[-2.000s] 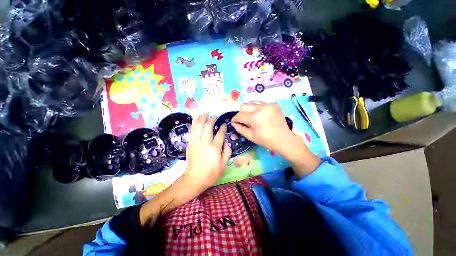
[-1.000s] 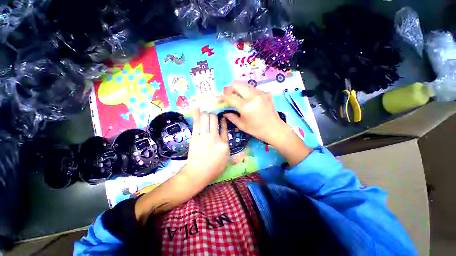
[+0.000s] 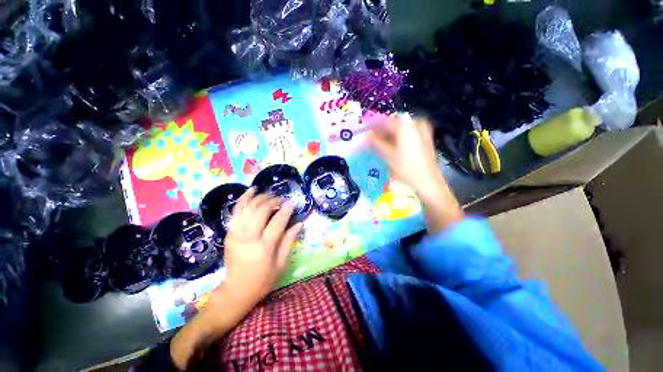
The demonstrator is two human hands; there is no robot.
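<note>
Several glossy black housings stand in a slanting row; the rightmost one (image 3: 331, 187) lies uncovered on the cartoon-printed mat (image 3: 251, 149), its notched face with pale dots up. The left end of the row is off the mat on the dark bench. My left hand (image 3: 254, 243) lies over the second and third housings from the right, its fingertips on the second housing (image 3: 280, 182); whether it grips is not clear. My right hand (image 3: 407, 152) is raised over the mat's right side, just below the shiny purple heap (image 3: 374, 86). It is motion-blurred, and what its fingers hold cannot be made out.
Crinkled clear bags with black pieces (image 3: 80, 94) fill the upper left. A black tangled heap (image 3: 483, 73) lies upper right, with yellow-handled pliers (image 3: 485, 152), a pale-yellow bottle (image 3: 563, 131) and clear bundles (image 3: 611, 73) around it. An open cardboard carton (image 3: 556, 254) is at lower right.
My right hand has left the right-hand housing and moved right, towards the purple heap. My left hand has shifted left, uncovering that housing. The camera view has shifted.
</note>
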